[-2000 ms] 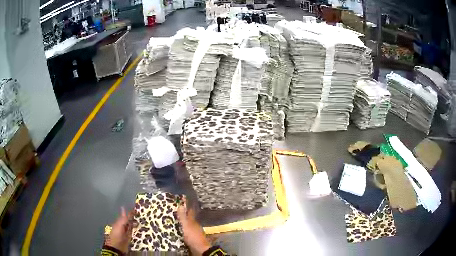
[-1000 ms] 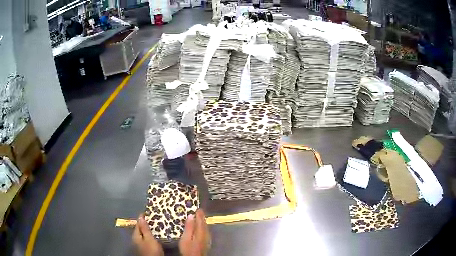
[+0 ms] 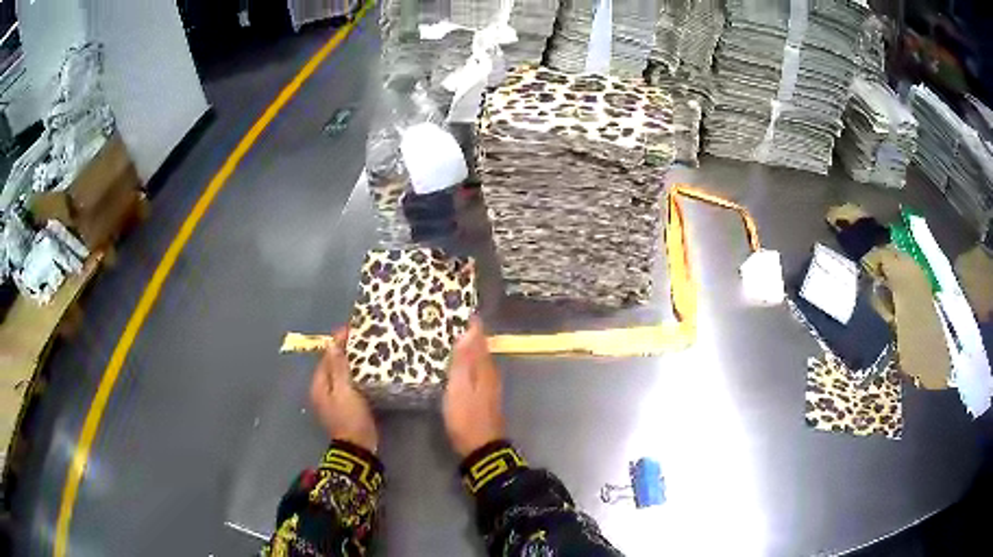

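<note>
A short stack of leopard-print panels (image 3: 412, 316) lies on the grey table, leopard face up, left of centre. My left hand (image 3: 344, 394) is against its left side near the front corner. My right hand (image 3: 475, 392) is against its right side. The stack is between my two hands; its lower layers show at the front edge. The tall stack (image 3: 577, 185) of leopard panels stands behind and to the right, with grey-brown layered edges. Marking tape (image 3: 588, 342) runs along the table at both sides of the short stack.
A blue binder clip (image 3: 649, 482) lies near the front edge. A white rounded object (image 3: 432, 159) is left of the tall stack. A leopard swatch (image 3: 854, 396) and fabric scraps (image 3: 912, 316) lie at right. Tied grey-white bundles (image 3: 771, 87) stand at the back.
The view has tilted down, showing my sleeves and the blue clip. My hands have moved from the front of the short stack up along its two sides.
</note>
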